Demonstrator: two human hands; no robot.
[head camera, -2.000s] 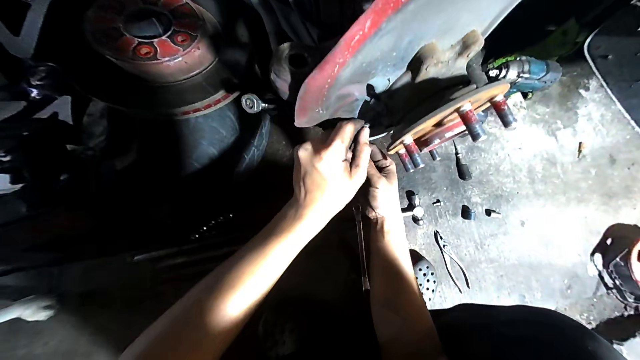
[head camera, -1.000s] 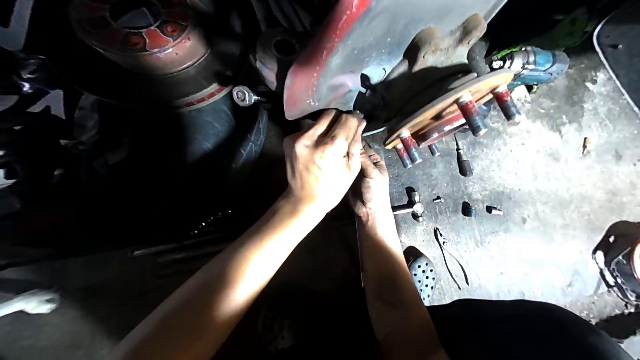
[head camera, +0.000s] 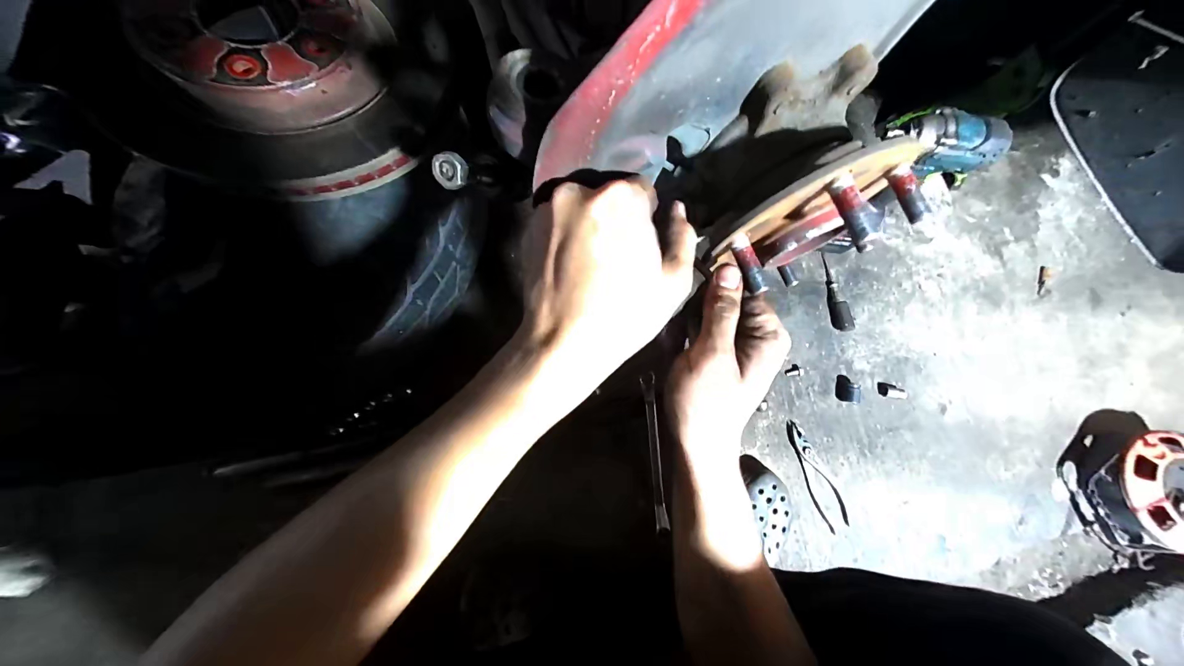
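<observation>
My left hand (head camera: 606, 259) is curled at the lower edge of a grey and red metal panel (head camera: 638, 92), left of a wheel hub assembly; what its fingers touch is hidden. Just right and below, my right hand (head camera: 726, 351) has its thumb up against the near edge of the brake rotor (head camera: 795, 203), beside a wheel stud (head camera: 747, 264). Whether either hand grips something cannot be seen. Further studs, red at the base and dark at the tip, stick out of the hub face. A rusty cast bracket (head camera: 805, 97) sits behind the rotor.
On the concrete floor lie a blue power tool (head camera: 971, 139), a screwdriver (head camera: 838, 301), sockets (head camera: 847, 388), pliers (head camera: 816, 472) and a long wrench (head camera: 655, 453). A perforated clog (head camera: 770, 504) is near my right forearm. A tyre (head camera: 430, 268) is at left, a round orange-rimmed device (head camera: 1156, 481) at right.
My right hand has shifted right along the rotor's edge, with its thumb now beside the stud. My left hand stays near the panel's lower edge.
</observation>
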